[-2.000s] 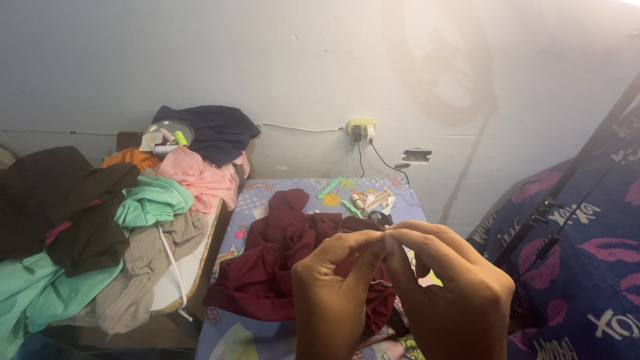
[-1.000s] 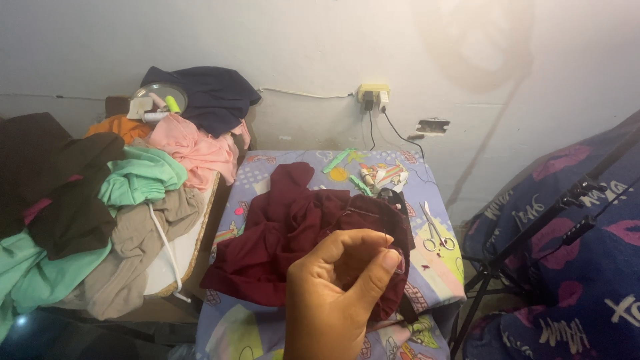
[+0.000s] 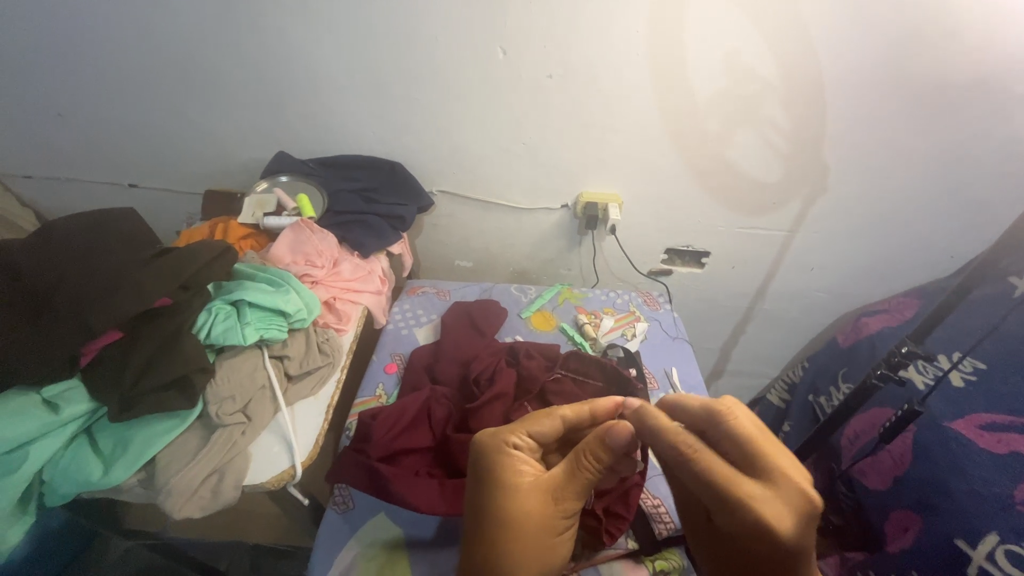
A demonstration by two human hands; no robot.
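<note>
My left hand (image 3: 544, 472) and my right hand (image 3: 724, 472) are raised over the table, their fingertips meeting near the middle of the view. Thumb and index finger of the left hand come close together; whatever lies between the fingertips is too small to make out. Behind and below the hands, a maroon cloth garment (image 3: 448, 432) lies crumpled on the patterned tablecloth (image 3: 372, 472). Pale stitching shows along a darker fold of it. The tips of a pair of scissors (image 3: 674, 379) show just behind my right hand, which hides the rest.
Green strips (image 3: 541, 301) and small scraps lie at the table's back. To the left, clothes (image 3: 252, 308) are piled on a white board (image 3: 320, 400), with a round metal tray (image 3: 316, 192) and thread spools (image 3: 305, 206). A black stand (image 3: 904, 360) rises at right before a blue printed fabric (image 3: 872, 320). Plugs sit in a wall socket (image 3: 598, 202).
One second ago only one hand was in view and the scissors showed plainly. Now both hands are together at the fingertips, as they were two seconds ago.
</note>
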